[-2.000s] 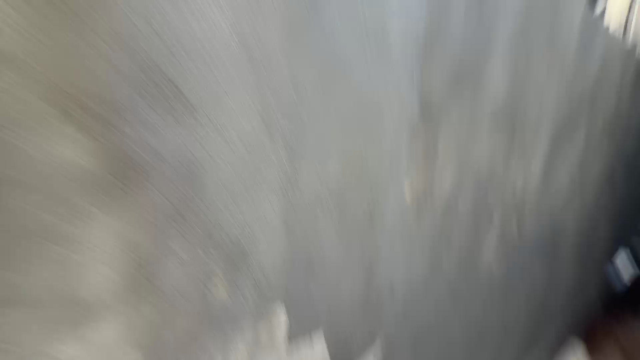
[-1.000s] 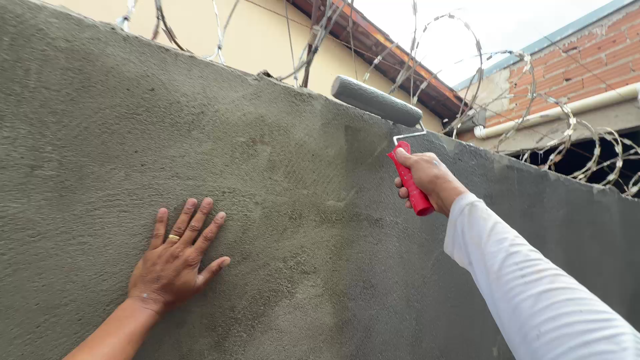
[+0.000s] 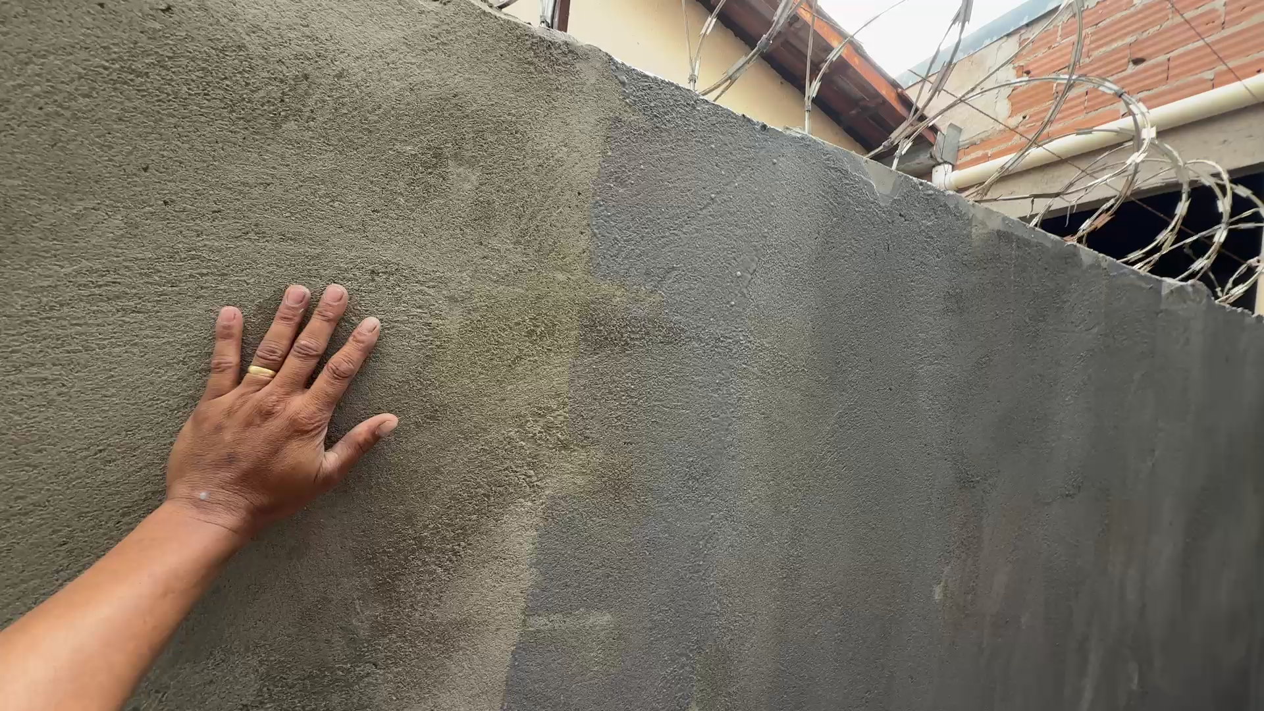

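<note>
My left hand (image 3: 272, 425) lies flat against the rough cement-rendered wall (image 3: 415, 227), fingers spread, a gold-coloured ring on one finger. It holds nothing. To the right of the hand, a darker grey coating (image 3: 790, 444) covers the wall from its top edge down, with an uneven, roughly vertical border against the browner render. My right hand and the paint roller are out of view.
Coils of razor wire (image 3: 1145, 148) run along the wall's top edge. Beyond it stand a cream wall (image 3: 632, 30), a tiled roof's wooden eave (image 3: 839, 79), a red hollow-brick wall (image 3: 1136, 49) and a pale pipe (image 3: 1066, 143).
My right hand and the red-handled paint roller, at the wall's top edge one second ago, have left the view. More dark coating shows near the top of the wall. My left hand stays on the wall.
</note>
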